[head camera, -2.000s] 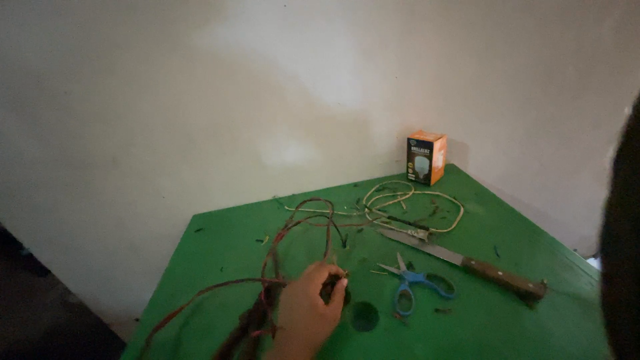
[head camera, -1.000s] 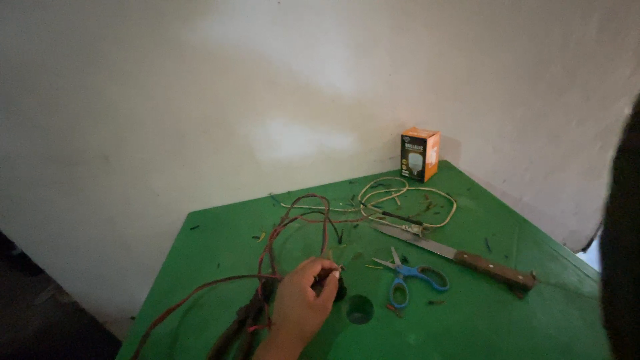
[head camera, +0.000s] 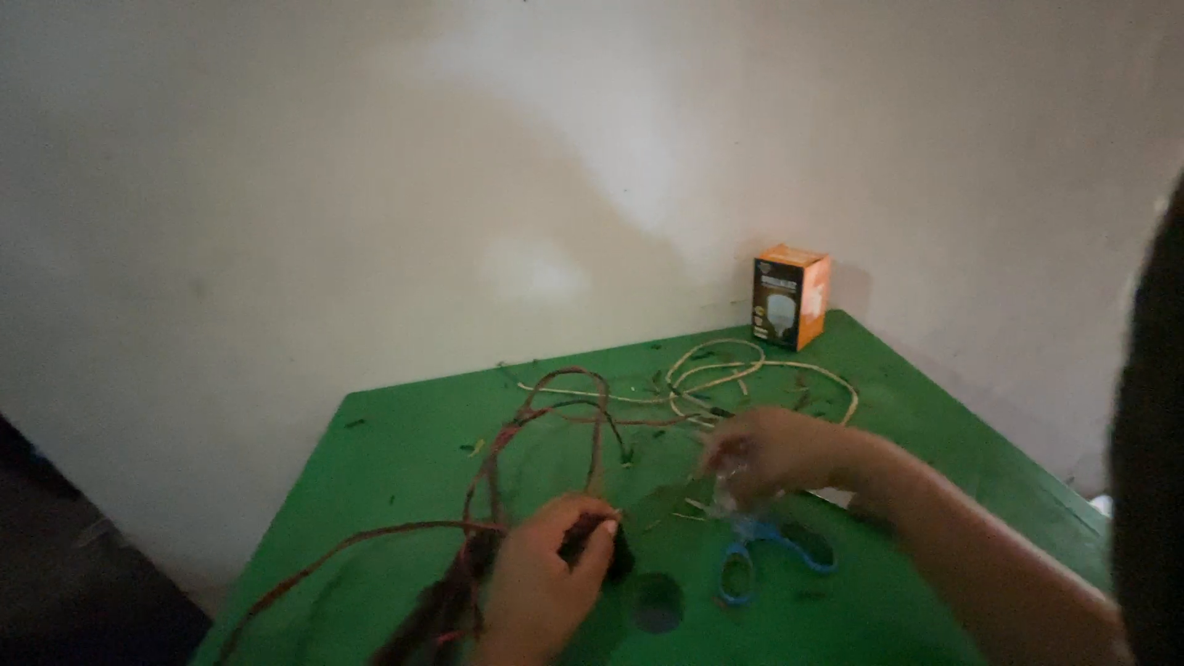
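My left hand (head camera: 553, 573) is closed on a dark item, its thumb and forefinger pinched together near the table's front; what it pinches is too blurred to name. Reddish-brown twisted wires (head camera: 495, 453) loop up and away beside it. My right hand (head camera: 763, 458) is blurred over the blue-handled scissors (head camera: 738, 569) and seems to hold something clear and shiny that I cannot name. Beyond it lies a coil of pale cable (head camera: 814, 368). The knife's blade (head camera: 832, 498) shows only partly beneath my right forearm; its handle is hidden.
A green table (head camera: 416, 407) with a round hole (head camera: 658, 603) near its front meets a pale wall. An orange and black light bulb box (head camera: 791, 298) stands at the back corner. Small wire scraps (head camera: 474, 448) are scattered about. A dark shape fills the right edge.
My right hand and forearm have come into view from the right, over the scissors and knife. My left hand stays near the wires at the front.
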